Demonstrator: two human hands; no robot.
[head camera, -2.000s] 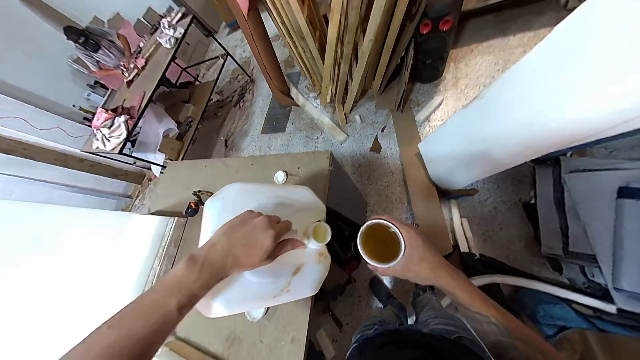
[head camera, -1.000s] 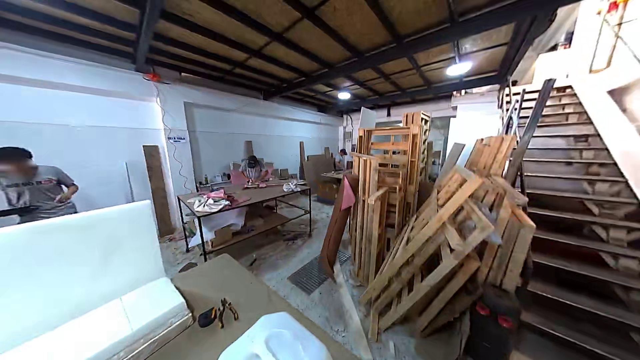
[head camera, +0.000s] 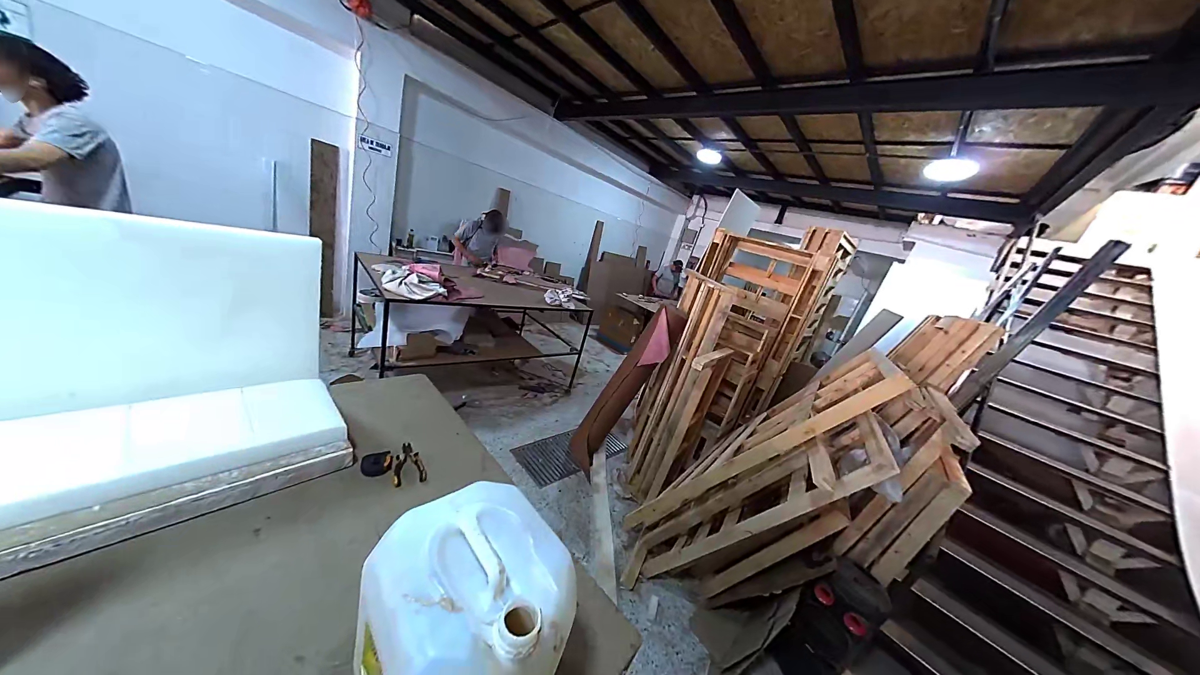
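Neither of my hands shows in the head view now, so what they hold cannot be seen. A white translucent plastic jerrycan (head camera: 466, 572) stands upright on the corner of the brown work table (head camera: 234, 553), its mouth uncapped and its moulded handle free of any hand. Behind it on the table lie pliers with black and yellow handles (head camera: 408, 464) and, beside them, a small black and yellow tool (head camera: 376, 463), perhaps a tape measure. White foam blocks (head camera: 178, 422) rest on a frame at the left of the table.
Wooden frames (head camera: 797, 450) lean in a pile right of the table, near a staircase (head camera: 1059, 441). A brown panel (head camera: 619, 384) leans before them. One person (head camera: 75, 141) stands beyond the foam; another (head camera: 480, 237) works at a cloth-strewn table (head camera: 469, 291). A floor grate (head camera: 553, 457) lies between.
The view has lifted from the table to the room. Two seconds ago my left hand was on the jerrycan's handle and my right held a cup of yellowish liquid; both are out of view now.
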